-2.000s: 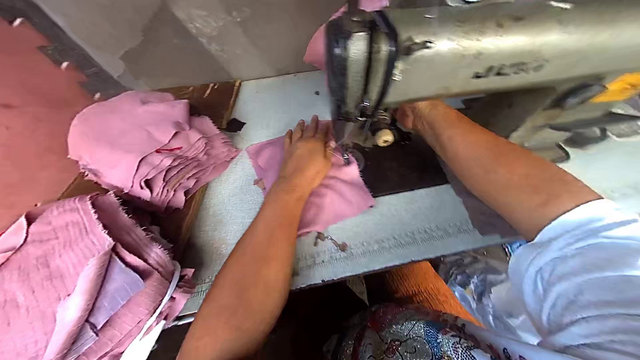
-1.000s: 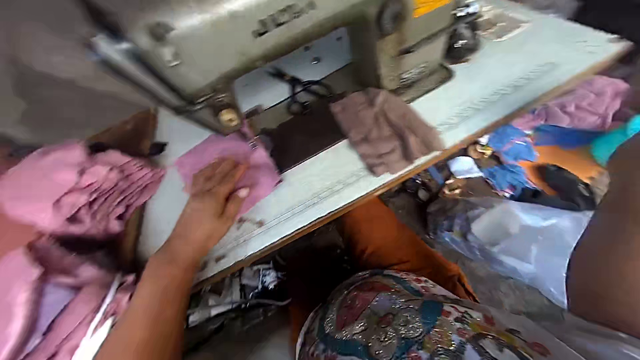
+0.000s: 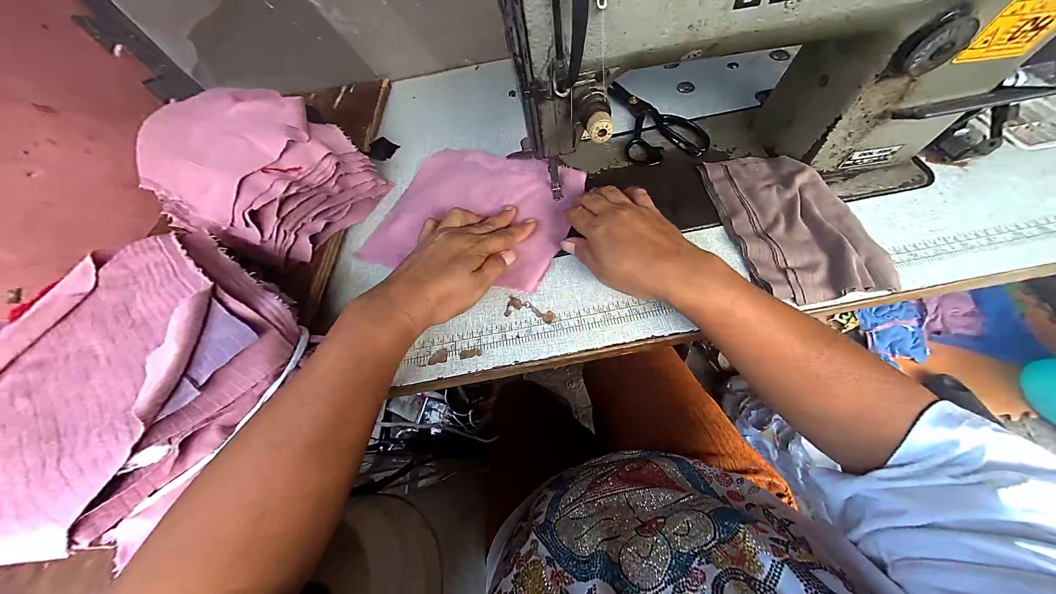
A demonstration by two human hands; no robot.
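A pink fabric piece [image 3: 487, 186] lies on the white sewing table, its right part under the presser foot [image 3: 556, 180] of an industrial sewing machine [image 3: 709, 33]. My left hand [image 3: 462, 260] rests flat on the cloth with fingers spread, left of and nearer than the foot. At the cloth's right edge, by the foot, my right hand [image 3: 623, 239] lies palm down with its fingertips on the edge. Whether the fingers pinch the cloth cannot be told. The needle tip is too small to make out. Black-handled scissors [image 3: 660, 128] lie on the machine bed behind my right hand.
Pink cut pieces are stacked [image 3: 256, 165] left of the table, with a bundle of folded pink fabric [image 3: 107, 355] nearer me. A brown cloth [image 3: 800, 227] lies right of my right hand. The machine's pillar [image 3: 841, 107] rises behind it. Thread scraps [image 3: 528, 310] lie near the front edge.
My right hand, out of view one second ago, now touches the pink cloth's right edge. My left hand stays on the cloth. The view has swung back left.
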